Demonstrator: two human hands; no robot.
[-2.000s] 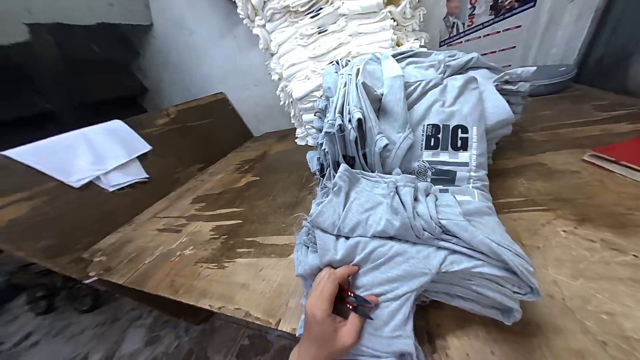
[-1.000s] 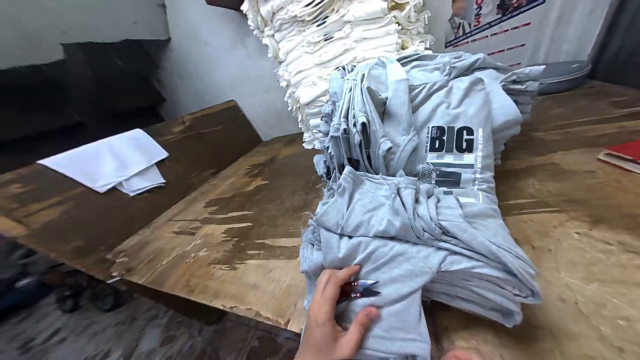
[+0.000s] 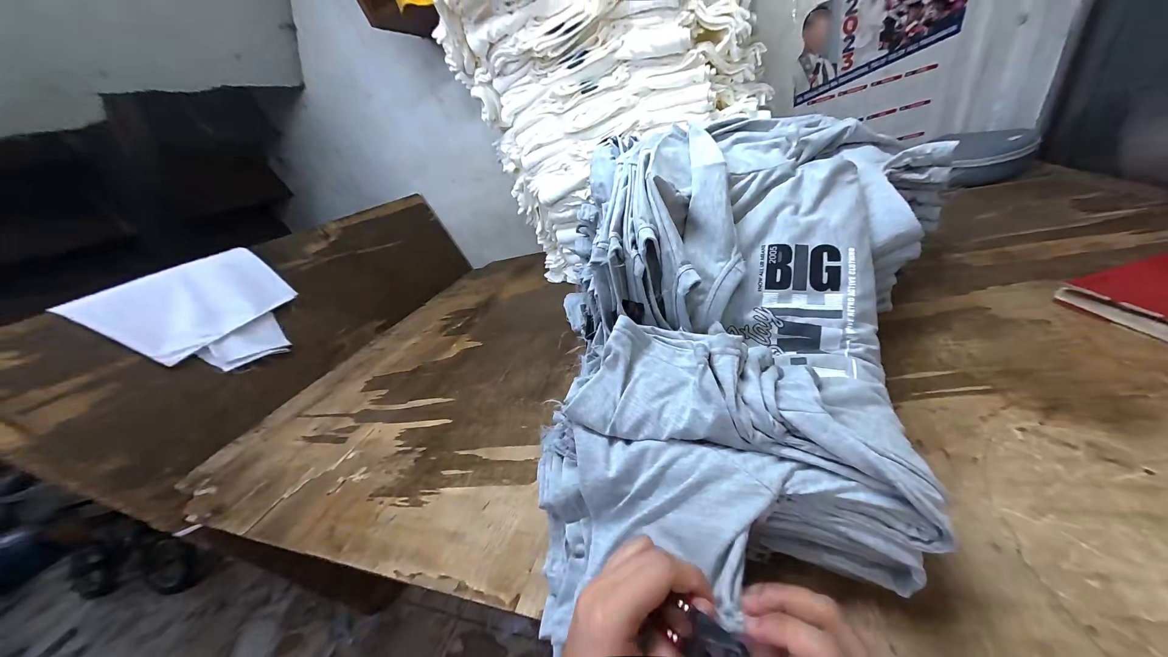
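A stack of light grey printed T-shirts (image 3: pixel 803 228) lies on the wooden table, with a grey sleeve (image 3: pixel 675 484) hanging toward me at its near end. At the bottom of the view my left hand (image 3: pixel 634 593) is closed around a small dark and red tool (image 3: pixel 698 630), perhaps thread snippers; its blades are blurred. Close to its right, my right hand (image 3: pixel 803 620) pinches the lower edge of the sleeve between thumb and fingers. Both hands are partly cut off by the frame's bottom edge.
Behind the grey shirts rises a tall pile of white garments (image 3: pixel 593 100). Folded white cloth (image 3: pixel 182 306) lies at the left on the worn wooden tabletop (image 3: pixel 392 438). A red book (image 3: pixel 1122 292) is at the right edge, and a grey lidded container (image 3: pixel 995 155) stands behind.
My right hand has come in from the bottom and taken hold of the sleeve's edge. My left hand, with the tool, has moved down toward the sleeve's end.
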